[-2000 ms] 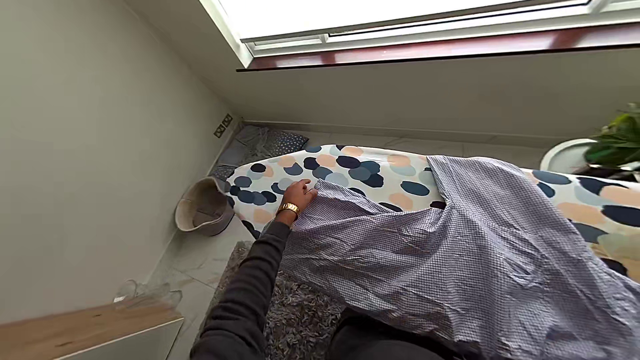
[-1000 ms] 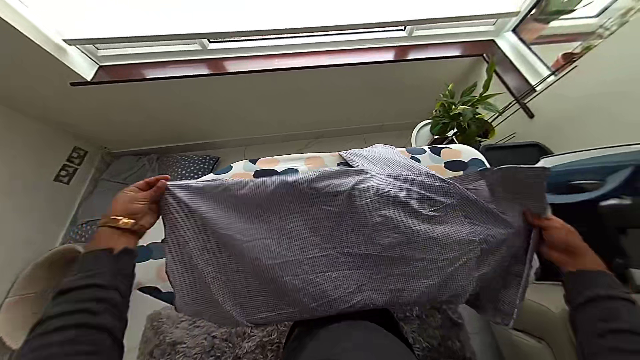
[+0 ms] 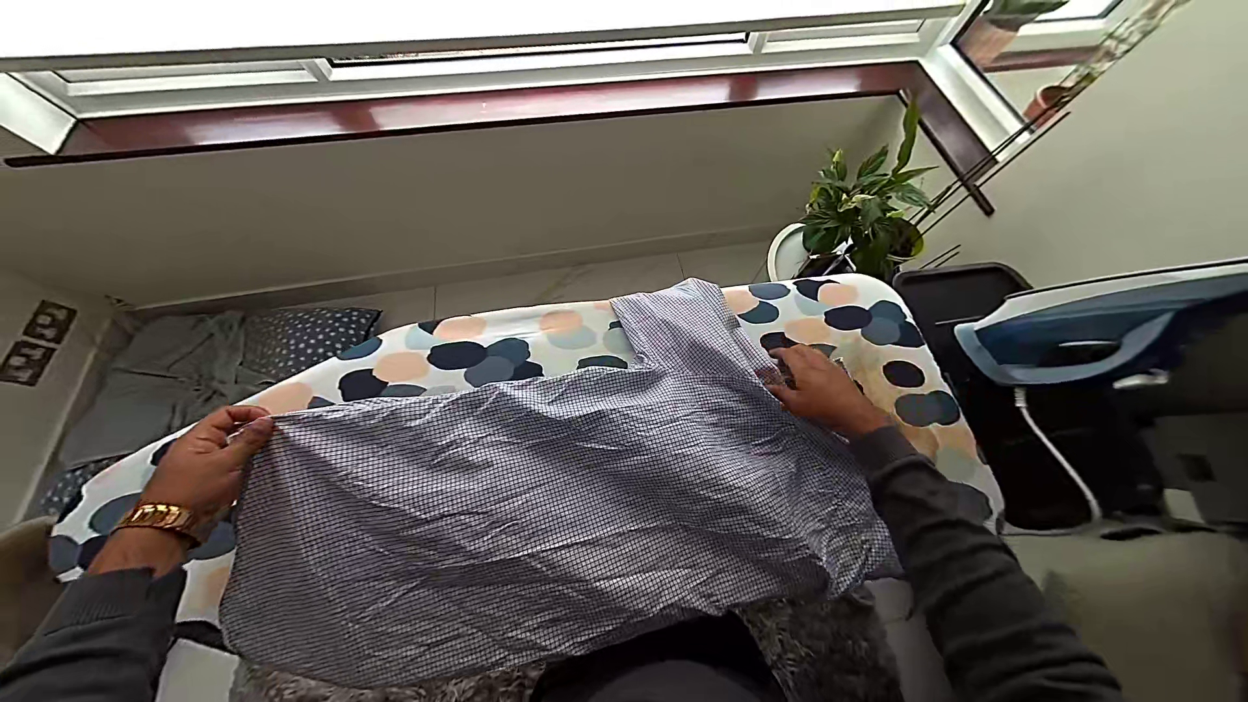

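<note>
A wrinkled, finely checked shirt lies across an ironing board with a dotted cover, its near edge hanging over the board's front. My left hand, with a gold watch at the wrist, pinches the shirt's upper left corner between thumb and fingers. At the right, my right hand rests on the shirt near its sleeve, fingers bent and apart; whether it grips the cloth cannot be told.
A blue and white steam iron stands right of the board, its white cord hanging down. Behind are a potted plant and a black tray. Grey bedding and a starry cushion lie at the back left. A shaggy grey rug is below.
The shirt, held up between both hands a second ago, now lies on the board. My right hand has moved inward from the shirt's right end. The view has shifted right since the oldest frame.
</note>
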